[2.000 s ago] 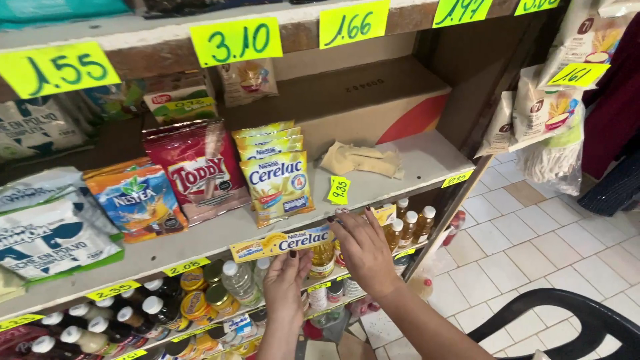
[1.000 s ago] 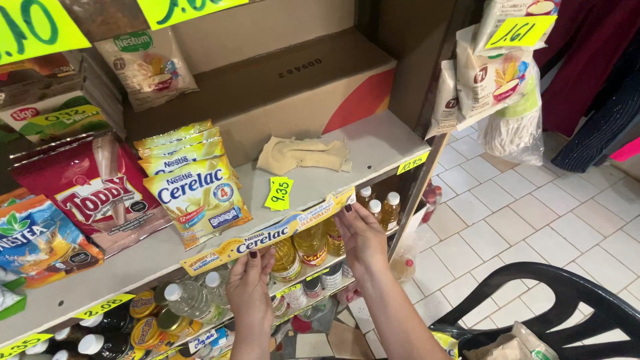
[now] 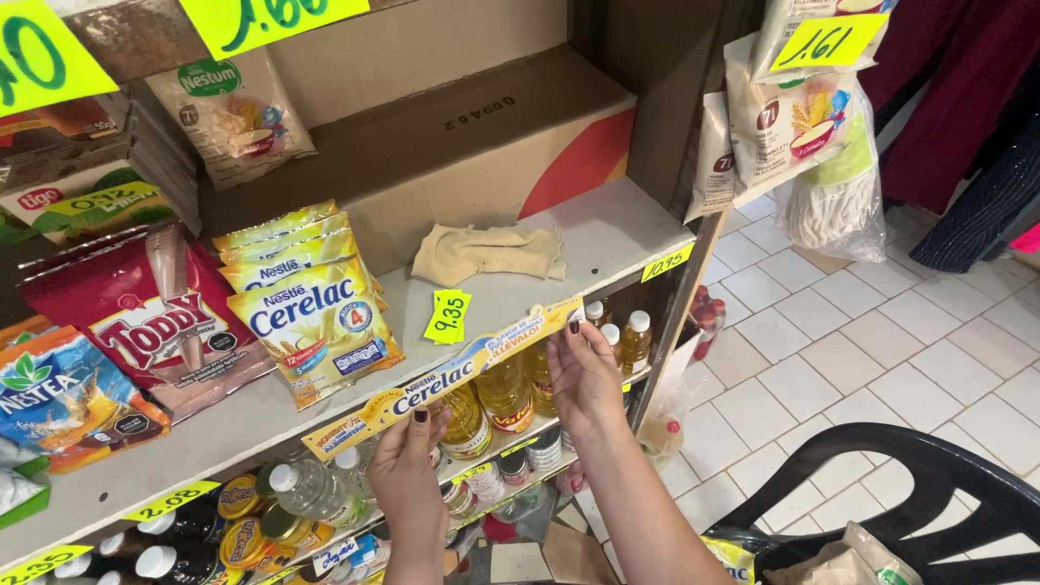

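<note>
A long yellow Cerelac shelf strip (image 3: 443,380) lies along the front edge of the grey shelf (image 3: 642,219). My left hand (image 3: 413,455) pinches its lower edge near the middle, thumb in front. At the strip's right end, my right hand (image 3: 583,370) holds it between thumb and fingers. Behind the strip, on the shelf, are two overlapping yellow price tags (image 3: 448,316) and a folded beige cloth (image 3: 487,252). Yellow Cerelac packets (image 3: 317,333) stand in a row to the left of the tags.
Red Toddy packets (image 3: 175,325) and an orange Nestea packet (image 3: 69,398) sit at the left. A cardboard box (image 3: 455,138) fills the shelf's back. Oil bottles (image 3: 504,390) stand on the shelf below. Cereal bags (image 3: 792,122) hang at right, above a black plastic chair (image 3: 894,455).
The strip, tilted out with its right part bent or covered by my right hand two seconds ago, now lies extended along the shelf edge. My right hand has moved to its right end. The view has shifted.
</note>
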